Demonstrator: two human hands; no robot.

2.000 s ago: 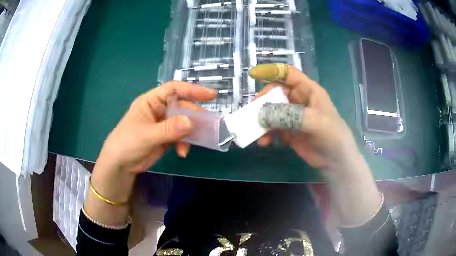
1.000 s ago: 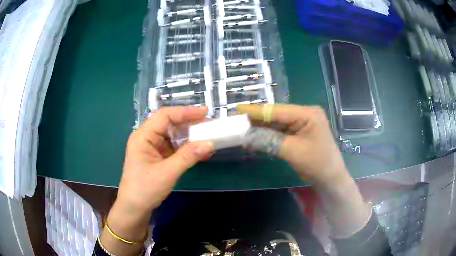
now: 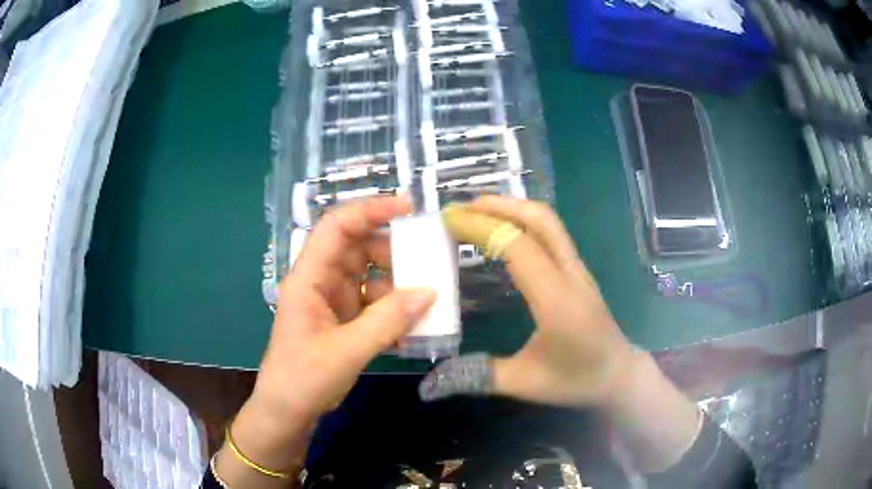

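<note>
A white housing (image 3: 425,272) stands upright between my hands, with a clear end at its lower side. My left hand (image 3: 349,296) grips it with thumb and fingers. My right hand (image 3: 555,325) is at its right; the index finger with a yellow cot touches or nearly touches the top corner, and the thumb in a grey mottled wrap is held apart below. The clear tray (image 3: 411,115) lies behind the hands, with two columns of slim white-and-metal rods. Its near end is partly hidden by the hands.
A smartphone (image 3: 677,167) in a clear tray lies to the right, with a purple strap. A blue bin (image 3: 669,43) with white pieces is at the back right. Filled side trays (image 3: 841,181) stand far right. Stacked white sheets (image 3: 57,181) are at the left edge. A white moulded tray (image 3: 148,425) is below.
The clear part and white housing, apart at first, are now together. The housing has turned from crosswise to upright. My right thumb has opened away from it.
</note>
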